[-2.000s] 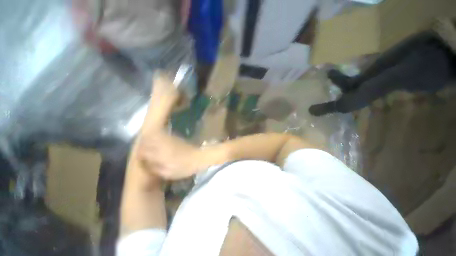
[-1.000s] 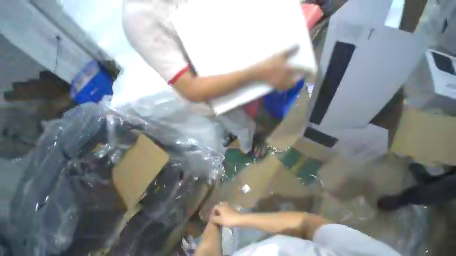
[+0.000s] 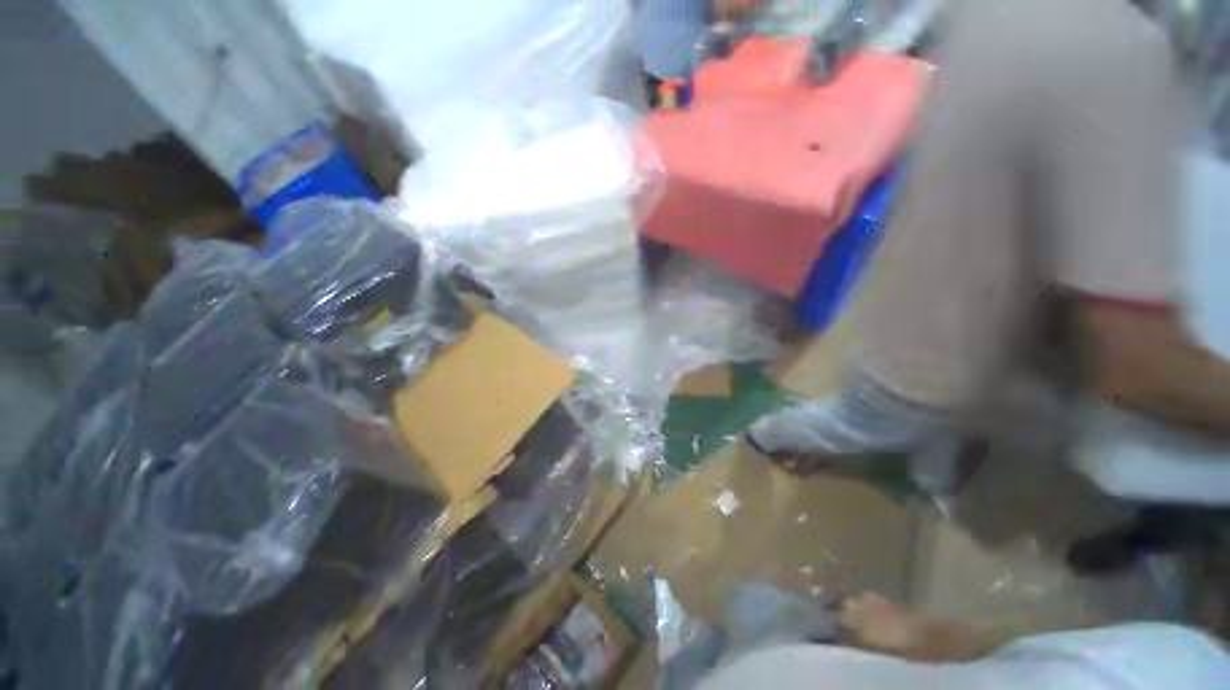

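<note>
My right hand (image 3: 884, 624) is low at the bottom edge, small and blurred, in front of my white shirt; whether its fingers hold anything cannot be told. My left hand is not in view. Clear plastic film (image 3: 236, 499) lies in a large crumpled heap at the left. A tan corrugated cardboard piece (image 3: 483, 398) stands tilted on the heap. White wrapped bundles (image 3: 553, 202) are stacked behind it.
A person in a beige shirt (image 3: 998, 202) stands blurred at the right, with a white object at the arm. A salmon-red panel (image 3: 776, 162) is at the back. A blue bin (image 3: 308, 175) is at upper left. Brown cardboard (image 3: 755, 526), green pieces (image 3: 715, 415) and scraps cover the floor.
The view has swung left and the person with the white box has moved to the right. The red panel is now uncovered. My right hand is lower, and my left has left the view.
</note>
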